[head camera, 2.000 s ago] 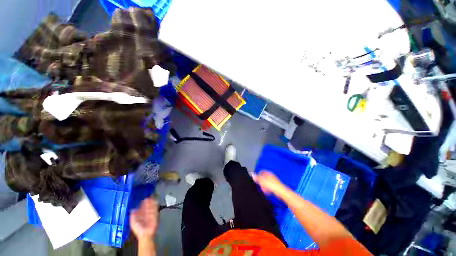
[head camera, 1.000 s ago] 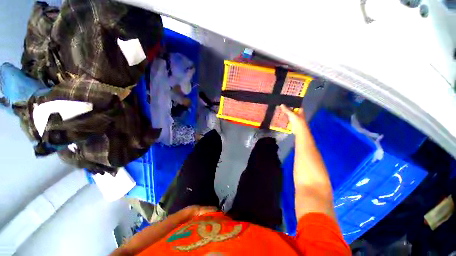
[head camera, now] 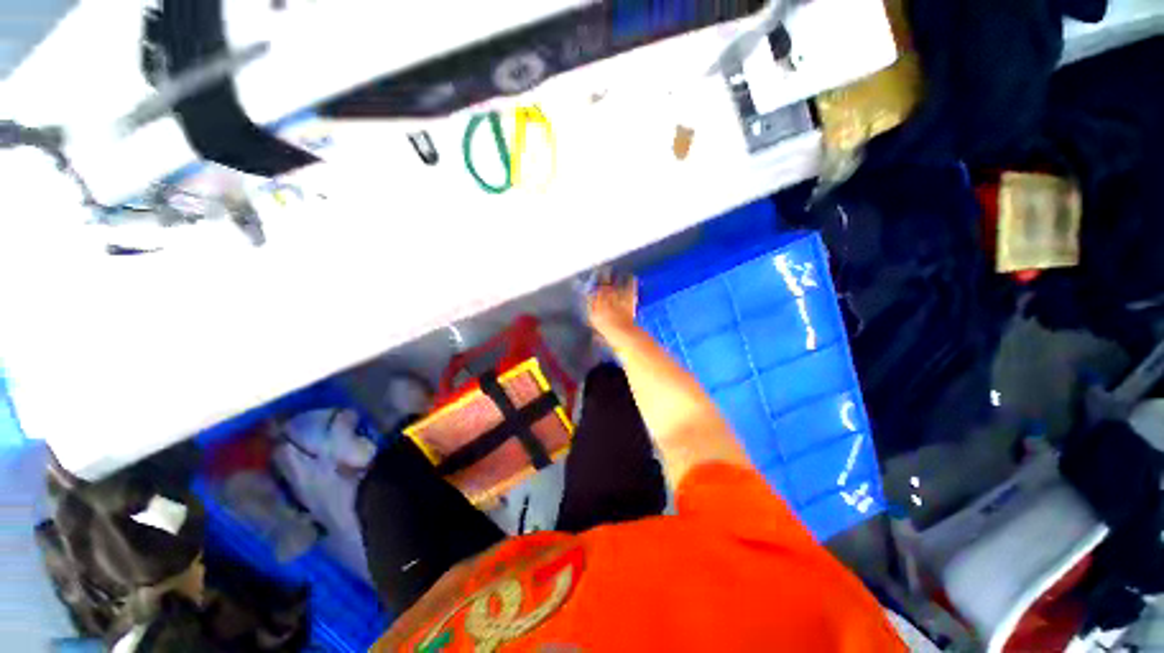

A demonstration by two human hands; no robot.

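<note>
My right hand (head camera: 613,304) is at the white table's front edge (head camera: 421,334), beside the near corner of an upturned blue ribbed crate (head camera: 753,383). It is small and blurred, and I cannot tell whether the fingers grip anything. My left hand is not in view. The stool (head camera: 492,431), with a pink mesh top, yellow rim and crossed black straps, stands between my knees under the table edge, with its red legs showing behind.
Green- and yellow-handled snips (head camera: 511,151) lie on the table by the sewing machine (head camera: 511,77). Plaid cloth (head camera: 96,549) and a blue crate with pale cloth (head camera: 319,447) are at lower left. Dark cloth (head camera: 894,268) lies right of the upturned crate.
The view has turned right, bringing the machine and snips back in. My right hand has left the stool's pad for the table edge by the crate. The stool now sits between my knees.
</note>
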